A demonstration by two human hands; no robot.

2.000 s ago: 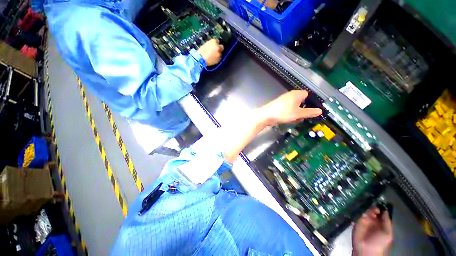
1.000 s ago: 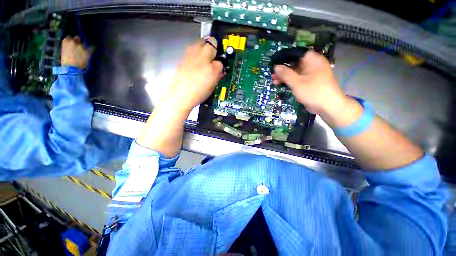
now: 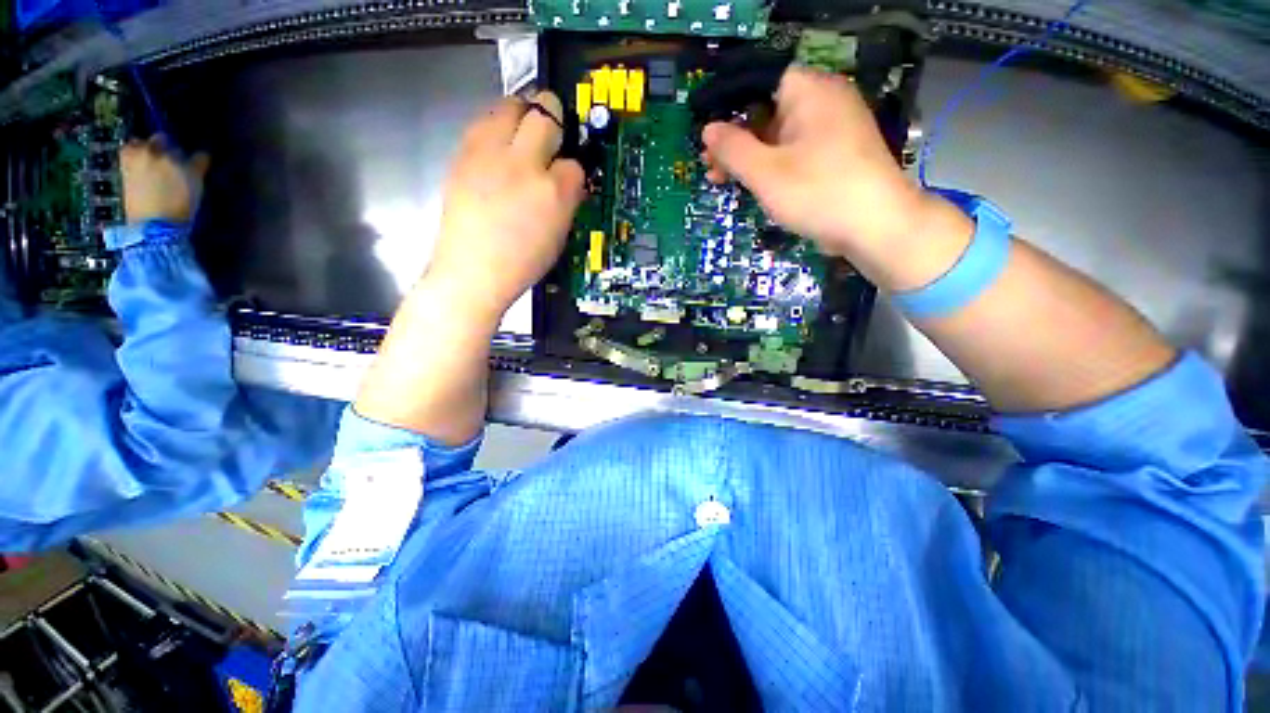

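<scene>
A green circuit board [image 3: 669, 209] crowded with small parts lies in a black carrier [image 3: 554, 314] in front of me. Several yellow blocks [image 3: 613, 89] stand at its upper left corner, with a round pale-topped can [image 3: 600, 117] beside them. Another yellow block [image 3: 596, 251] stands at the lower left. My left hand [image 3: 515, 188] is at the board's left edge, with black material at its curled fingers. My right hand [image 3: 801, 153] is over the board's upper right part, thumb and fingers around soft-looking black material [image 3: 738, 87]. Whether either hand grips a part is hidden.
A green strip board [image 3: 648, 14] lies at the far rail. Pale green clips [image 3: 690, 371] line the carrier's near edge. Crumpled white material [image 3: 518, 64] is left of the carrier. A co-worker's hand [image 3: 160, 181] is at another board [image 3: 84, 209] on the left. A thin blue cord [image 3: 930, 119] runs behind my right wrist.
Since two seconds ago the view has turned to face the board squarely, and my right hand has come from beside the carrier to over the board. In the last second both hands shifted slightly.
</scene>
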